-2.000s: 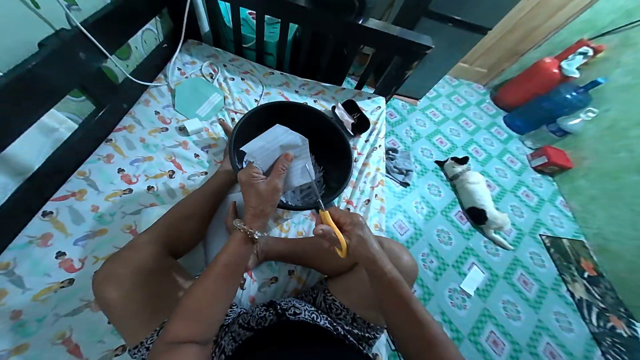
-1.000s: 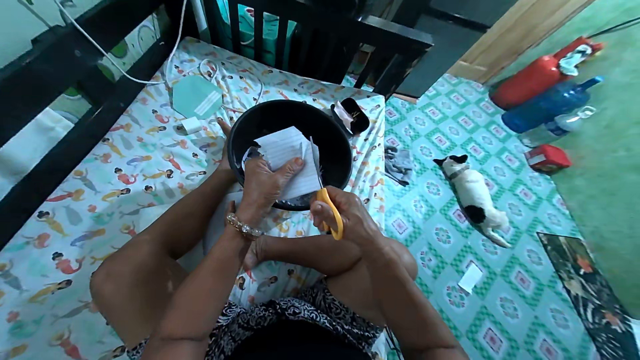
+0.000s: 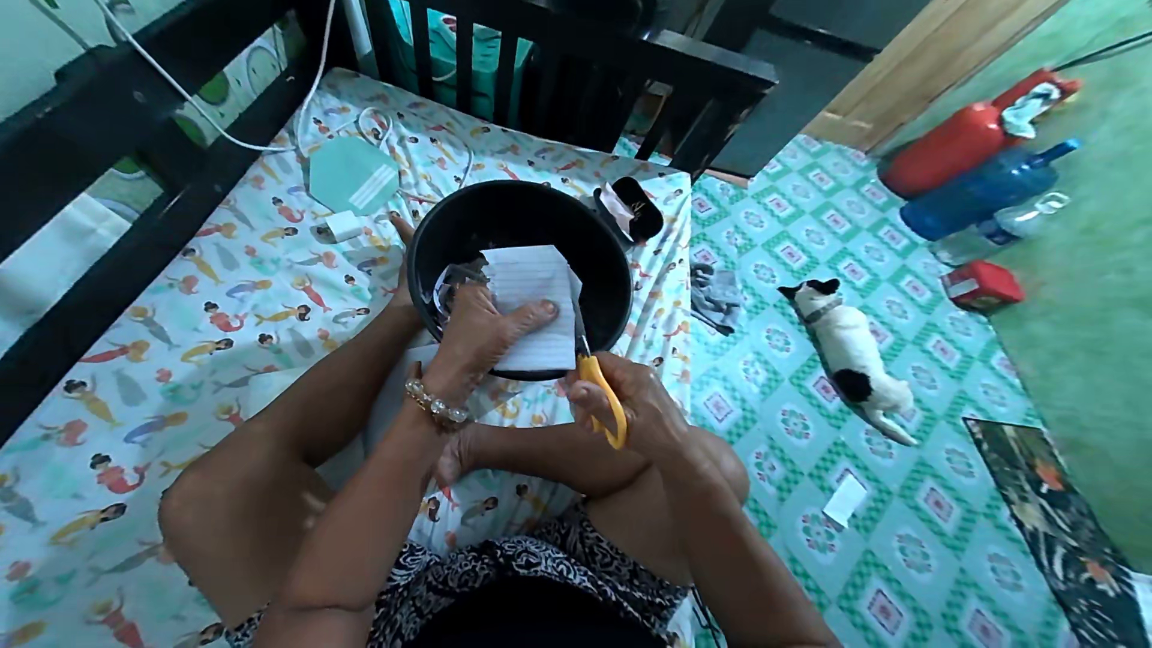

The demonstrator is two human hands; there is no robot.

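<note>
My left hand [image 3: 481, 333], with a beaded bracelet at its wrist, grips lined white paper [image 3: 531, 292] over a black plastic basin [image 3: 612, 261]. The thumb lies on top of the paper. My right hand [image 3: 630, 400] holds scissors with yellow handles [image 3: 605, 400], their blades at the paper's right edge. How far the blades are parted cannot be told. The basin stands on a mermaid-print bedsheet [image 3: 171, 342] in front of my crossed legs. Some cut pieces show inside the basin, left of the paper, partly hidden by my hand.
An open black case [image 3: 641, 211] lies right of the basin. A green hexagonal object [image 3: 353, 175] and a white adapter [image 3: 343, 226] lie left. Dark bed rails [image 3: 576, 108] rise behind. On the floor are a black-and-white cat [image 3: 846, 346], a grey cloth [image 3: 715, 292] and a red box [image 3: 983, 286].
The paper in my left hand has turned to stand more upright over the basin. My right hand and the scissors have stayed near the basin's lower right rim.
</note>
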